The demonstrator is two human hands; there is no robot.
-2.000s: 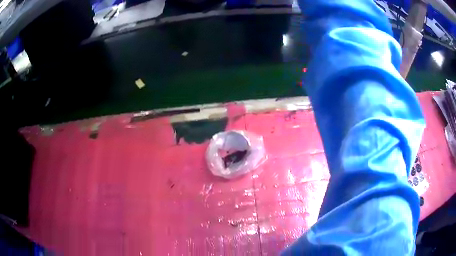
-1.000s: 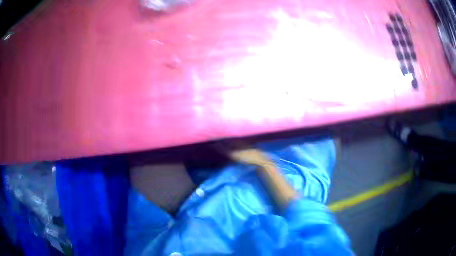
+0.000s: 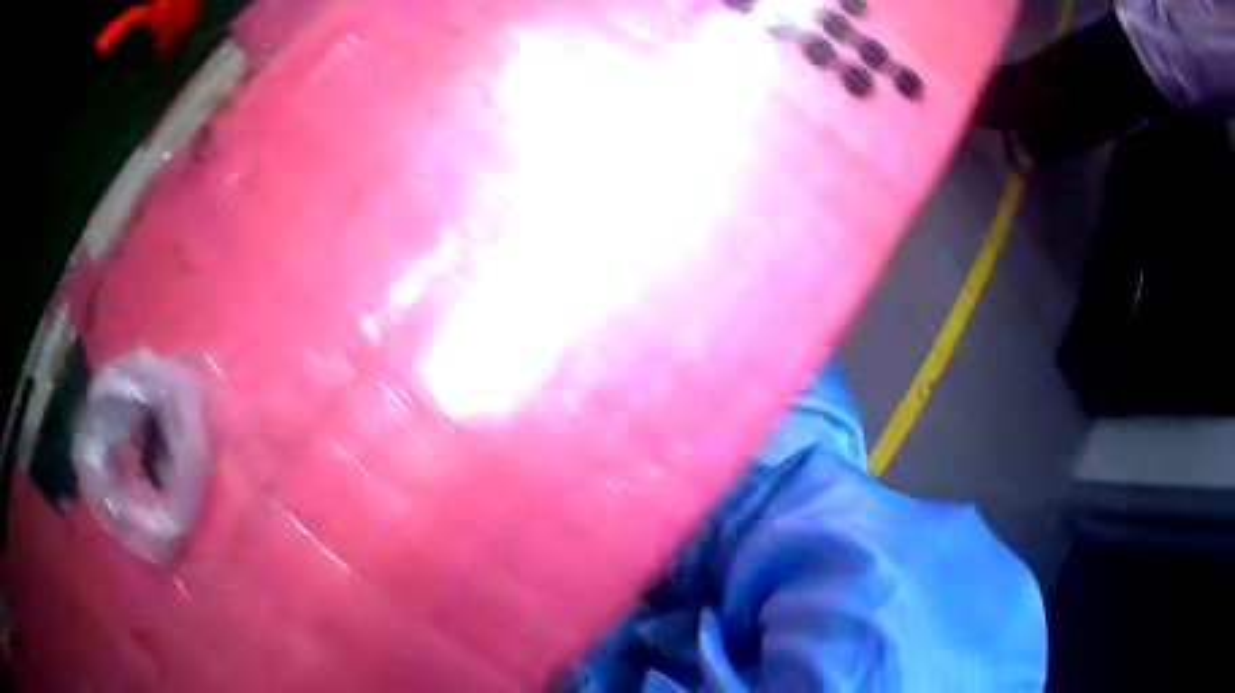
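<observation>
The pink film-covered mat (image 3: 393,542) fills most of the view, with strong glare across its middle. Round black lens covers (image 3: 857,81) lie in rows near its top right edge. A whitish bag-lined tub (image 3: 142,454) with dark bits inside stands at the left. My blue sleeve and clothing (image 3: 880,569) show at the bottom right, beside the mat's edge. Neither of my hands can be seen.
A bright red thing (image 3: 149,20) lies beyond the mat at the top left, on a dark surface. Grey floor with a yellow line (image 3: 948,339) runs along the right. Part of another person (image 3: 1084,95) shows at the upper right, above a black object (image 3: 1151,284).
The view has turned sharply, so the mat's edge now slants. The tub is back in full view at the left. The hand seen near my lap is out of sight, and so is the blue bin.
</observation>
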